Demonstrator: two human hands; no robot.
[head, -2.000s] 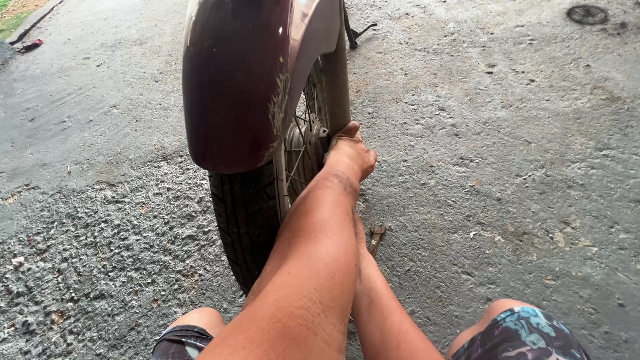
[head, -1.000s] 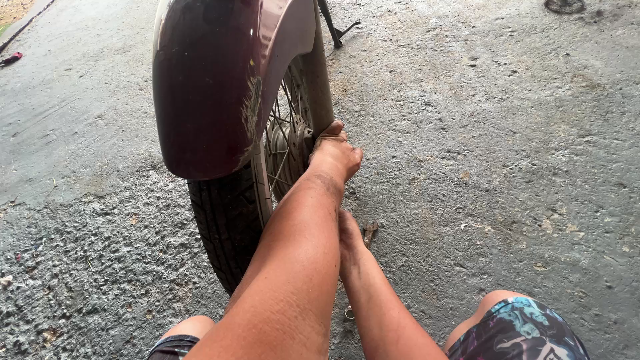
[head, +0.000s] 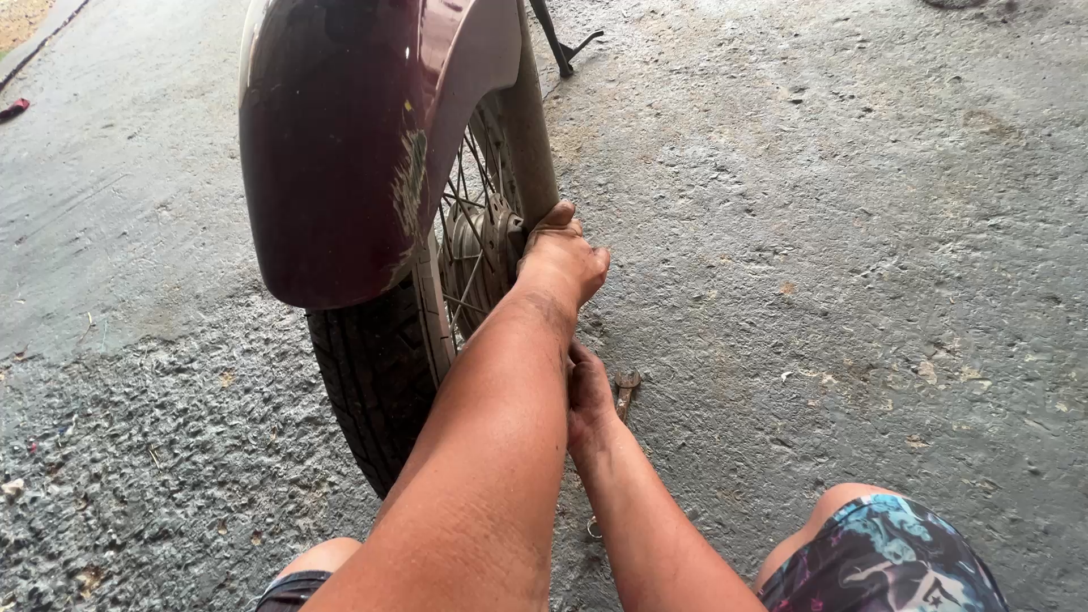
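Note:
A motorcycle's front wheel stands upright under a scratched dark red fender (head: 331, 153), with its black tire (head: 365, 374), wire spokes and metal hub (head: 480, 246) showing. My left hand (head: 565, 251) is at the lower end of the fork leg (head: 529, 136), beside the hub, its fingers curled; what it grips there is hidden by the hand. Lower down, my right hand (head: 591, 391) is partly behind my left forearm, near the wheel's right side. Its fingertips and anything in them are out of sight. An open-end wrench (head: 627, 393) lies on the concrete just right of it.
A metal ring end (head: 594, 528) shows on the ground beside my right forearm. Behind the wheel, a black stand (head: 561, 51) reaches down to the rough concrete floor (head: 807, 255). My knees are at both sides below. A small red thing (head: 14, 110) lies far left.
Two seconds ago my right hand was hidden behind my left forearm; now part of it shows near the wrench. My left hand stays by the fork's lower end.

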